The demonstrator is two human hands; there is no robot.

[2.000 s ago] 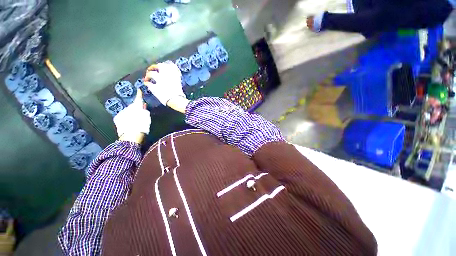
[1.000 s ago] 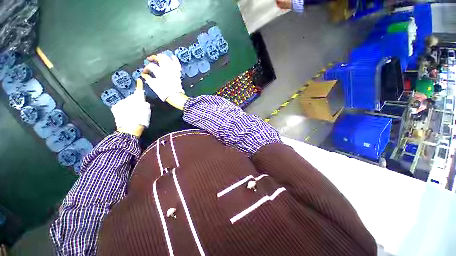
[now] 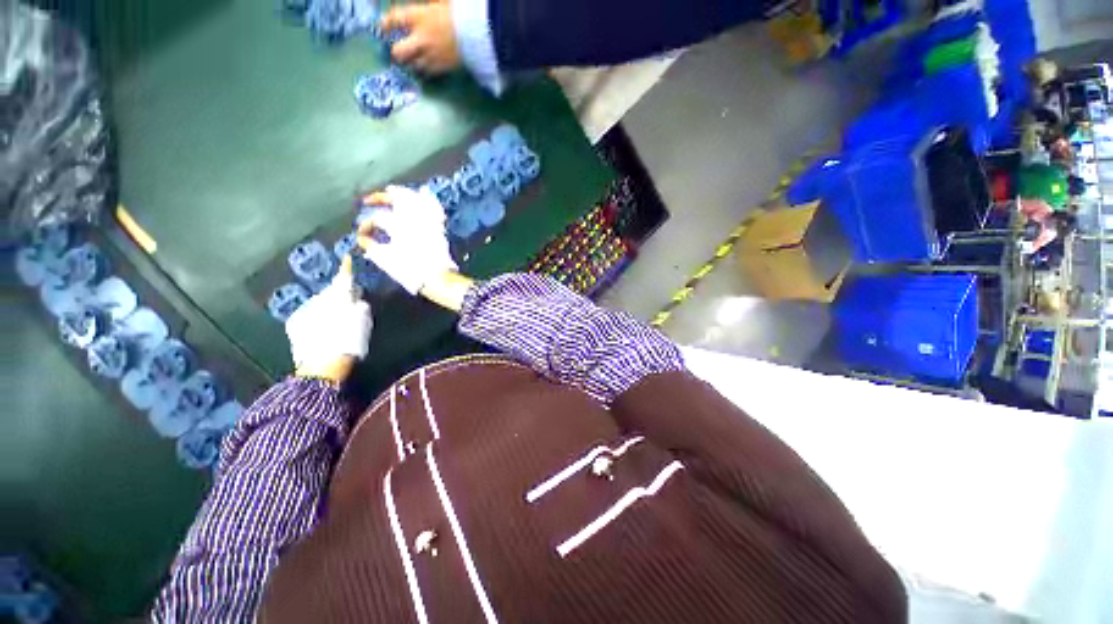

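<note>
Light-blue flower-trimmed pieces [image 3: 496,171] lie in overlapping rows on a dark board [image 3: 470,255] in front of me. My left hand [image 3: 332,319], in a white glove, is at the left part of this row, with a finger on or beside a piece. My right hand [image 3: 413,238], also gloved with bare-looking fingertips, is bent over the middle of the row. Its thumb and finger are close together at a blue piece. The gloves partly hide the pieces there, and whether either hand grips one is unclear.
A second row of blue pieces [image 3: 156,374] lies on the left. A yellow stick [image 3: 136,229] and clear plastic bag [image 3: 55,128] are beyond it. Another person's hand [image 3: 424,37] is over blue pieces at the top. A small-parts tray [image 3: 582,251], carton [image 3: 793,250] and blue crate [image 3: 909,324] are right.
Another person's dark sleeve and hand have come in over the table's far side. The view has shifted, so the rows appear lower. My hands stay at the same part of the row.
</note>
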